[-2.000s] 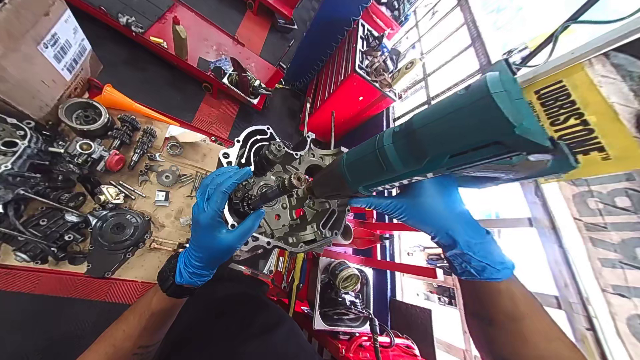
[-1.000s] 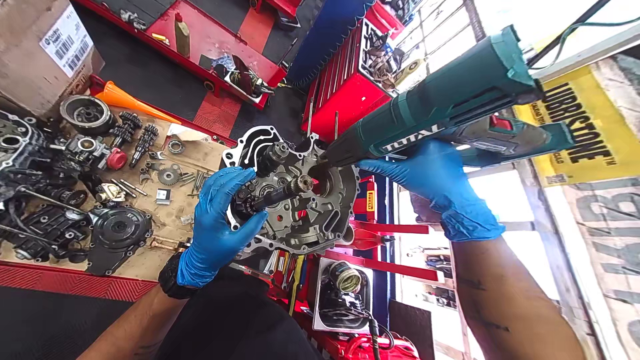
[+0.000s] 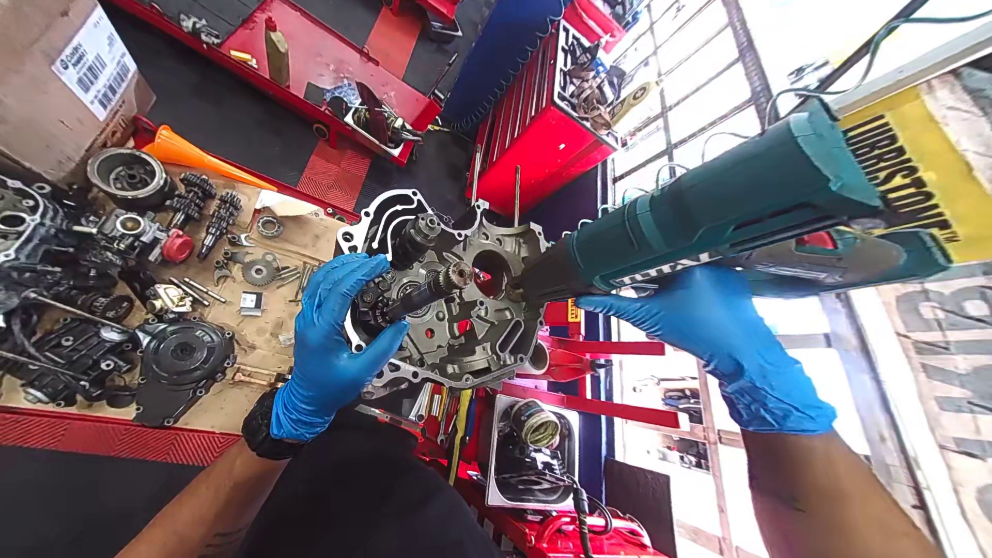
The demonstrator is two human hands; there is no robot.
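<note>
My left hand [image 3: 333, 341], in a blue glove, curves around the left side of an engine crankcase half [image 3: 480, 333], its thumb and fingers around a gear on a splined shaft [image 3: 430, 293]. A second shaft [image 3: 418, 236] stands in the case above it. My right hand [image 3: 697, 333], also gloved, holds a green cordless heat gun or similar power tool [image 3: 682, 209] by its grip. The tool's dark nose points left and meets or overlaps the case's right edge, beside a round bore; actual contact cannot be told.
Left, a cardboard-topped bench [image 3: 310, 256] holds gear shafts [image 3: 220, 223], a black engine cover [image 3: 184, 353], an orange funnel [image 3: 194, 155] and other engine parts. Behind are a red tool cabinet [image 3: 527, 132] and a red lift platform [image 3: 310, 46]. A metal tray [image 3: 496, 496] with parts lies below the case.
The power tool and my right hand first moved up a little, then back down somewhat. My left hand has stayed around the shaft and gear.
</note>
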